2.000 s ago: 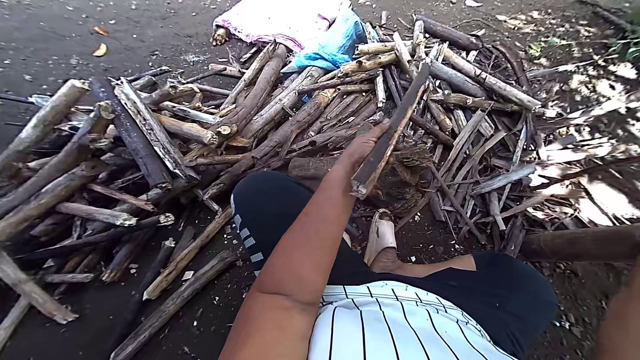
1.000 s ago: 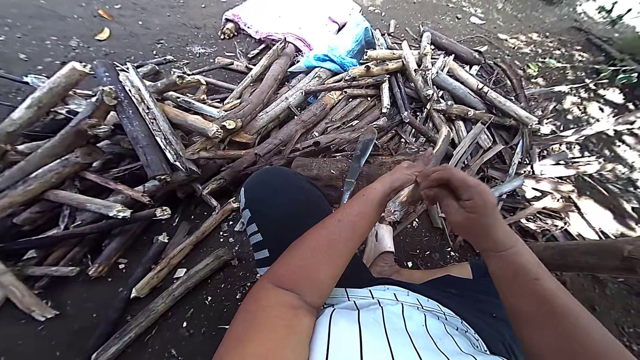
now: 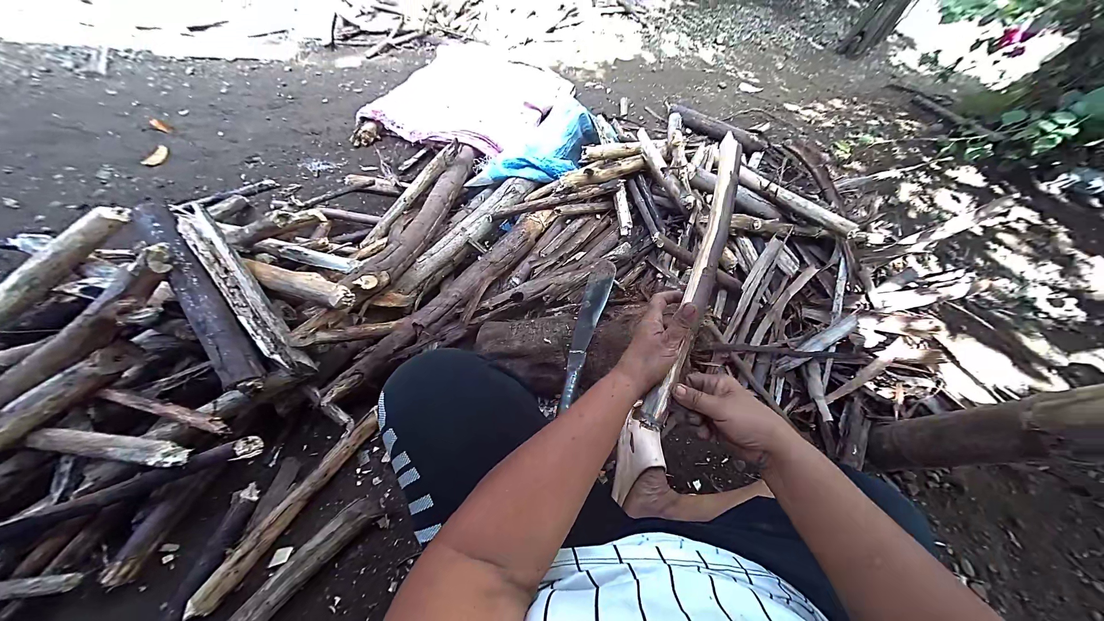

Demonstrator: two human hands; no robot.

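Note:
A split stick of wood [image 3: 709,250] slants up and away from me, its near end above my foot. Around its lower middle, my left hand [image 3: 660,341] is closed on the wood. My right hand [image 3: 720,410] is at the near end on the right side, thumb and fingers at the stick's edge; how firmly they touch it is hard to tell. A machete [image 3: 586,323] with a broad blade stands upright left of my left hand, against a thick log [image 3: 526,345] that lies crosswise in front of my knee.
Piled firewood [image 3: 448,250] spreads from the left to beyond the log. A pale cloth [image 3: 474,95] and a blue plastic sheet [image 3: 556,142] lie at its far edge. Bark strips [image 3: 897,362] cover the right side, near a thick pole [image 3: 983,431]. My sandalled foot [image 3: 642,457] rests below the stick.
Two seconds ago only my left hand showed on the stick; my right hand has since come in to its near end. The stick now points farther up and away. The view has tilted up.

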